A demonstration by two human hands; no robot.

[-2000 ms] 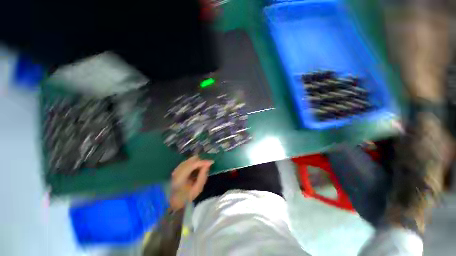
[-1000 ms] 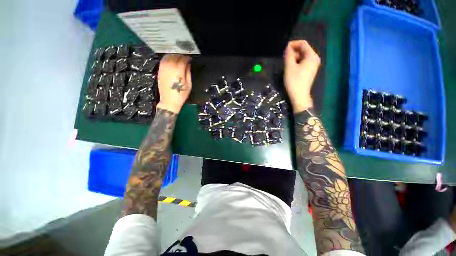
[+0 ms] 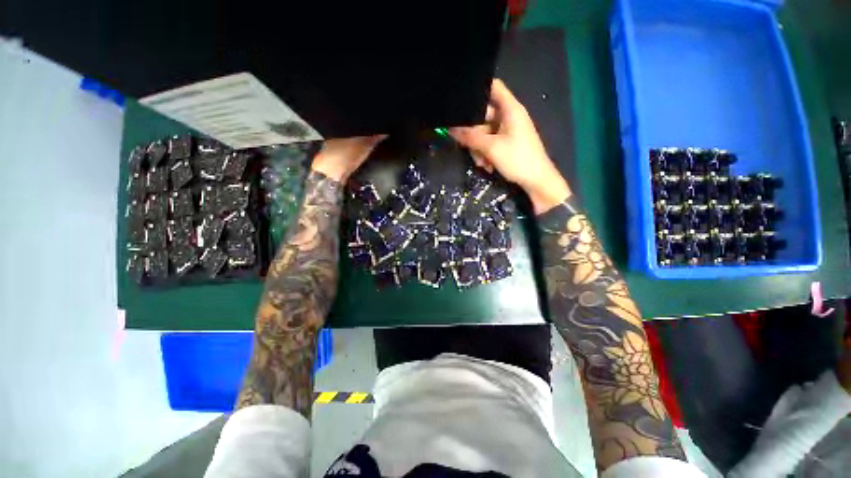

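A loose pile of small black modules [image 3: 434, 233] with silver-gold edges lies in front of me. A large black box [image 3: 373, 65] overhangs the work behind it. My left hand [image 3: 345, 156] reaches under the box's lower edge, and its fingertips are hidden. My right hand [image 3: 509, 140] is at the box's right corner, fingers bent, thumb and fingertips near a small green glow [image 3: 442, 132]. I cannot tell whether either hand holds a module. A blue tray [image 3: 714, 84] at the right has neat rows of modules [image 3: 714, 217] in its near part.
A dense block of black modules [image 3: 191, 207] lies at the left bench edge, with clear plastic [image 3: 287, 182] beside it. A white printed sheet [image 3: 233, 110] is on the box. A blue crate [image 3: 198, 372] stands below the bench. Another person's sleeve [image 3: 801, 425] shows at lower right.
The view has shifted. My right hand has moved left and inward to the green glow, and its fingers have extended. My left hand has moved right, further under the box.
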